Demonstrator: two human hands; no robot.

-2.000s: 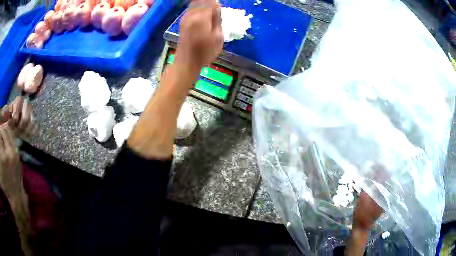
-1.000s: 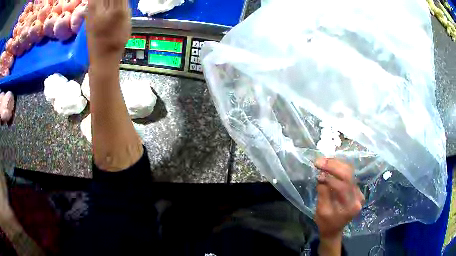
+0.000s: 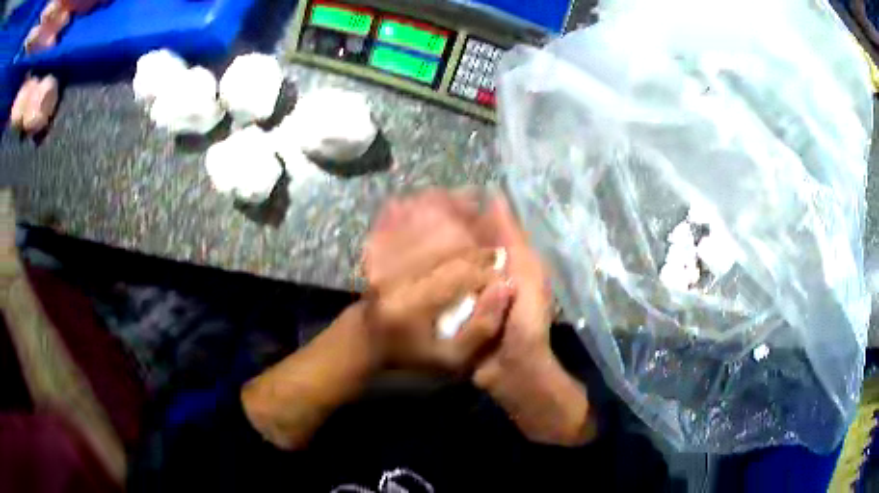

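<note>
My left hand [image 3: 424, 279] and my right hand [image 3: 520, 327] are pressed together around a white lump [image 3: 456, 316], in front of the counter's near edge. The hands are blurred, and only small bits of the white material show between the fingers. Several rounded white lumps [image 3: 251, 87] sit in a group on the counter, left of the hands. A large clear plastic bag [image 3: 781, 193] lies at the right with white scraps [image 3: 686, 255] inside.
The digital scale [image 3: 463, 104] with green displays stands behind the lumps. A blue tray [image 3: 173, 34] is at the upper left, with peach pieces [image 3: 35, 104] beside it on the speckled grey counter [image 3: 96, 202]. Another person's forearm [image 3: 48, 347] shows at the left edge.
My left hand has come back from the scale area and my right hand has left the bag. Both are now closed together around white material. The view has also shifted.
</note>
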